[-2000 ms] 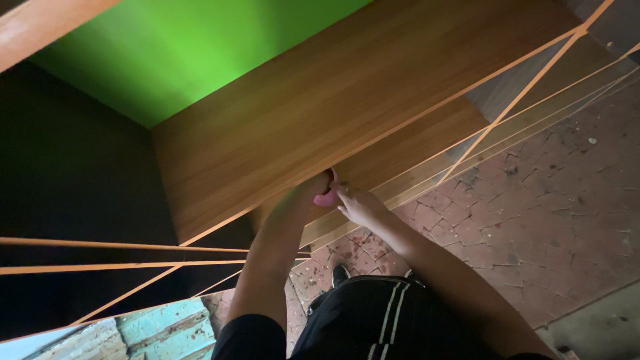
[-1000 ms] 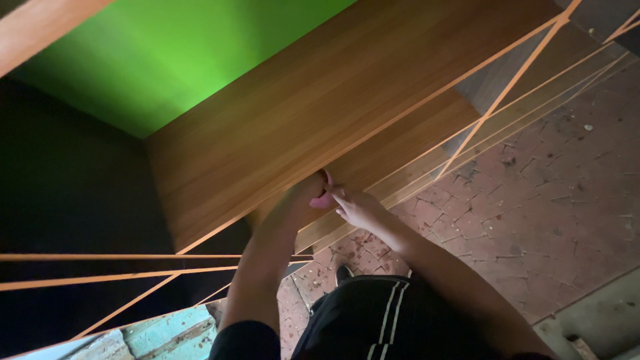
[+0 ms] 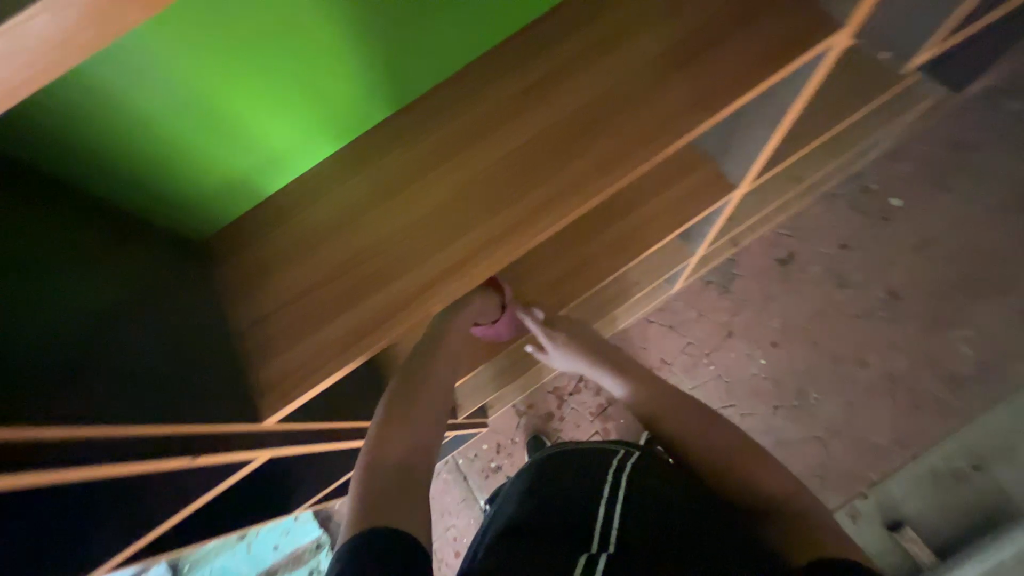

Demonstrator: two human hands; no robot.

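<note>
My left hand is at the front edge of a wood-grain shelf board, partly hidden below it. A pink thing, perhaps a cloth or a roll, curves around the fingers of this hand; whether the fingers grip it cannot be told. Close on its right is my right hand, fingers apart, with the index finger at or near the pink thing. Nothing shows in the right hand. Below both hands lies a lower wood-grain shelf.
A green back panel and dark side panel bound the shelf unit. Thin orange-edged panels cross at the lower left, near turquoise weathered boards. The reddish floor bears debris. A concrete ledge lies lower right.
My right hand's fingers, earlier closer against the left hand and the pink thing, are now spread a little apart from them. The left hand stays at the shelf edge.
</note>
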